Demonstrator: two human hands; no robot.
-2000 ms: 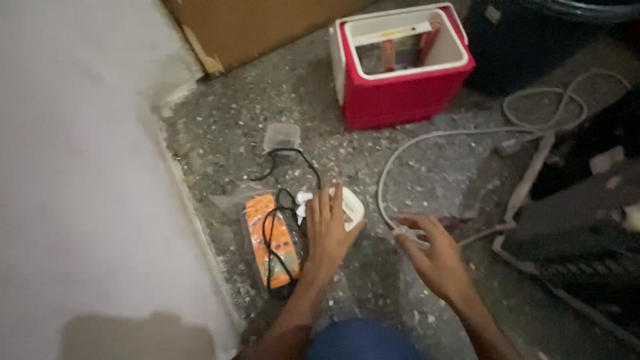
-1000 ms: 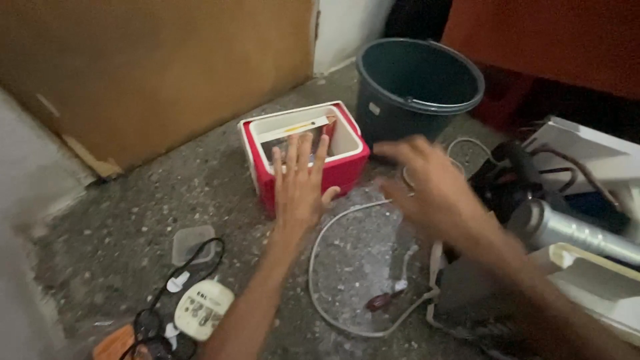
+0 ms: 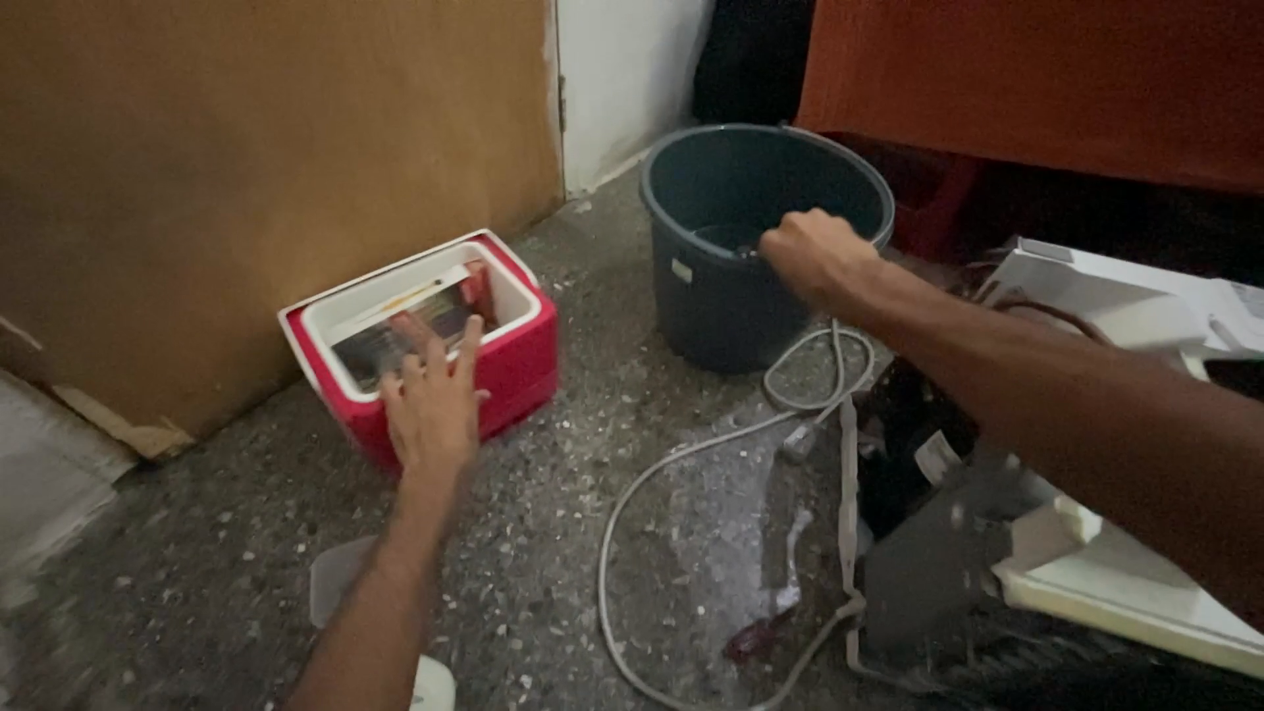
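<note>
A red cooler box with a white rim (image 3: 538,321) stands on the speckled floor by the wooden door, with several items inside. My left hand (image 3: 434,390) is over its near edge, fingers spread and nothing seen held. Over the near rim of a dark blue-green plastic bucket (image 3: 726,306) is my right hand (image 3: 820,252), its fingers curled; whether it holds anything is hidden. A grey cable (image 3: 607,553) loops across the floor between the cooler and an opened appliance.
The appliance with white panels (image 3: 1116,573) lies at the right, under my right forearm. A reddish-handled tool (image 3: 755,637) lies inside the cable loop. A clear plastic container (image 3: 336,578) is partly behind my left forearm. A wooden door (image 3: 296,118) stands behind the cooler.
My hands have left the floor near the white device and orange power strip; the left is now at the cooler, the right at the bucket. The view has swung toward the bucket.
</note>
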